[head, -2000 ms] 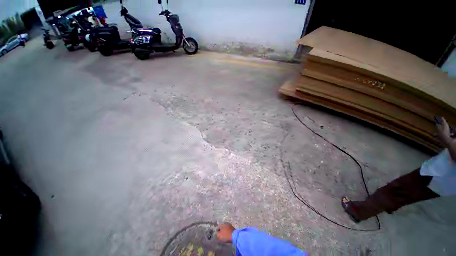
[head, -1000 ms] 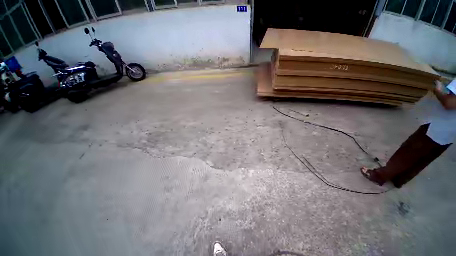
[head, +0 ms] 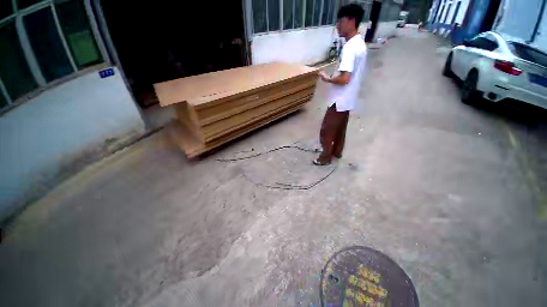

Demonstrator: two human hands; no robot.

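Observation:
A thick stack of tan-brown board sheets [head: 258,108] lies low on the concrete in front of a dark open doorway. Its top sheet sticks out past the rest at the left end, and faint pale marks show on the side. A thin dark cable [head: 288,147] lies in a loose loop on the ground in front of the stack. Neither my left hand nor my right hand is in the picture.
A person in a white shirt and brown trousers [head: 346,78] stands at the stack's right end, a hand at its edge. A manhole cover [head: 367,282] is at the bottom. A white car [head: 501,69] is parked at the right. A white wall [head: 66,138] runs along the left.
The view has swung right. The stack now shows further left, the scooters are out of view, and the car and manhole cover are in view. My sleeved hand from two seconds ago is gone.

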